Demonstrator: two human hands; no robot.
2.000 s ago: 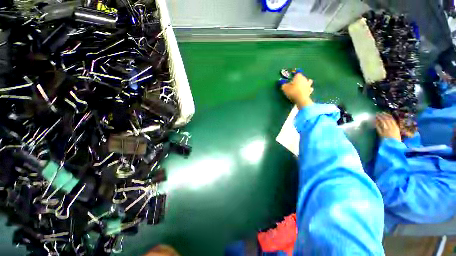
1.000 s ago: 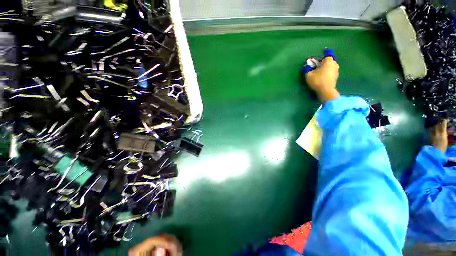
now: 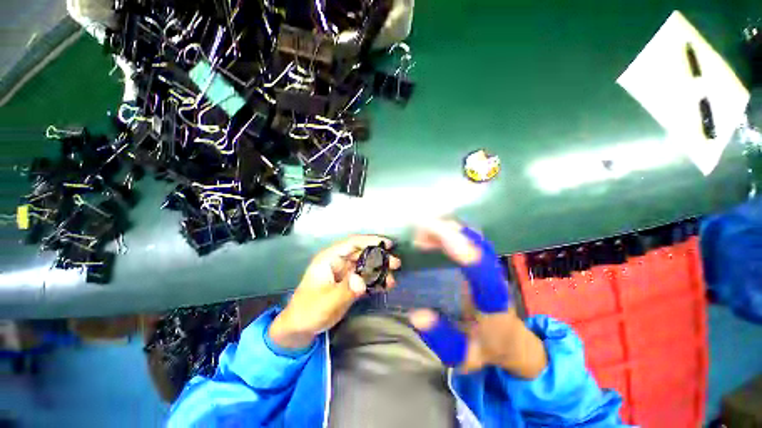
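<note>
My left hand (image 3: 330,280) holds a small black rounded housing (image 3: 373,266) between thumb and fingers, just off the bench's front edge. My right hand (image 3: 476,301), with blue finger sleeves, is beside it to the right, blurred, with fingers apart and nothing seen in it. A small round whitish-gold piece (image 3: 481,166) lies on the green bench top beyond my right hand. A large heap of black binder clips (image 3: 242,142) spreads over the bench at the left, with a pale green block (image 3: 216,87) among them.
A white sheet (image 3: 668,75) with two slim black pieces lies at the right. A red tray (image 3: 643,318) with dark pieces along its far edge is below the bench edge at right. A container of black pieces (image 3: 196,334) is below left. A blue sleeve (image 3: 731,263) shows at the right rim.
The view has swung down to the lap. My right hand has come back from the far bench to beside my left hand. The round piece now lies alone, and the black housing shows in my left hand.
</note>
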